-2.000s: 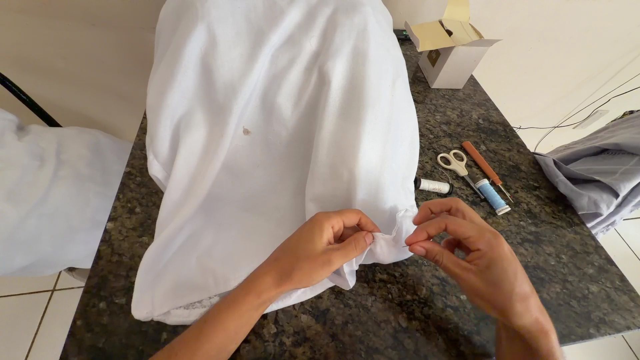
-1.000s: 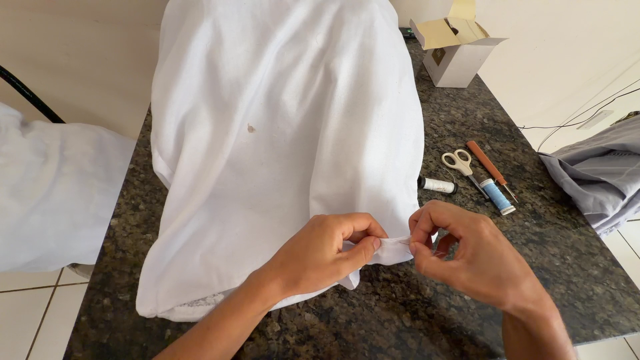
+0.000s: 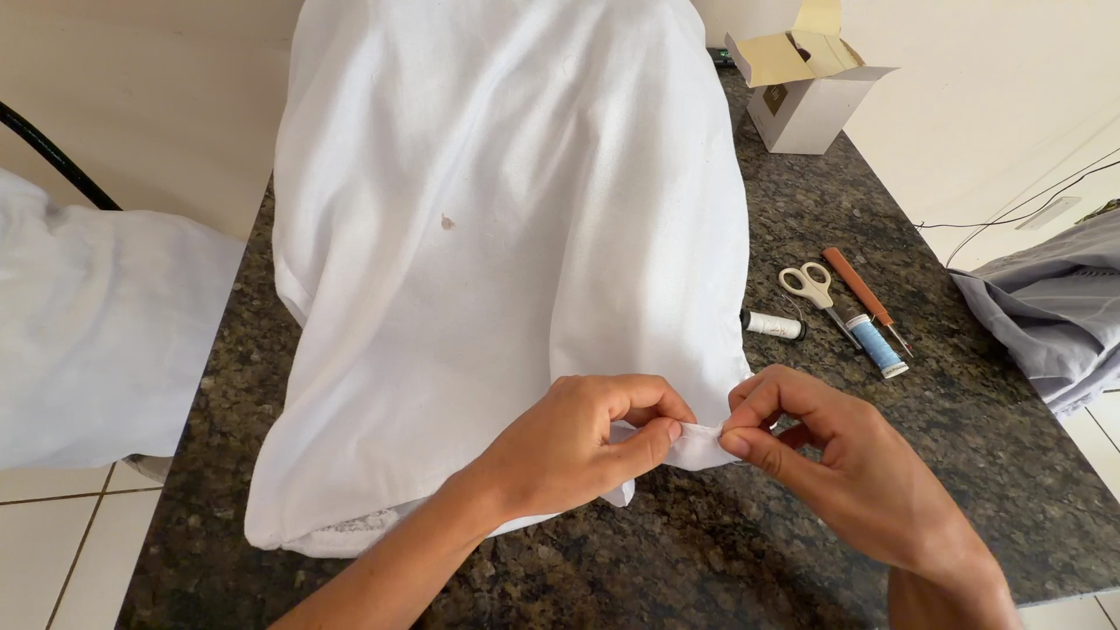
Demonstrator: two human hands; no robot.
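Note:
A large white cloth (image 3: 490, 262) with a small brownish spot lies in folds over the dark granite top (image 3: 577, 569). At its lower right edge my left hand (image 3: 595, 442) pinches the fabric between thumb and fingers. Close beside it, my right hand (image 3: 814, 455) pinches the same edge, and a short stretch of cloth spans the gap between the fingertips. Whether a needle is between the right fingers cannot be seen. Right of the cloth lie a spool of white thread (image 3: 774, 326), scissors with cream handles (image 3: 812, 287), a spool of light blue thread (image 3: 877, 346) and a seam ripper with an orange-brown handle (image 3: 857, 286).
An opened white cardboard box (image 3: 809, 109) stands at the back right of the granite. Grey cloth (image 3: 1059, 306) hangs beyond the right edge, near thin dark cables (image 3: 1006, 223) along the wall. Another white cloth (image 3: 105, 324) is off the left edge, above the tiled floor.
Both hands stay at the cloth's lower right edge. My right fingertips have shifted slightly on the fabric, and a short stretch of edge between the hands shows more plainly than two seconds ago.

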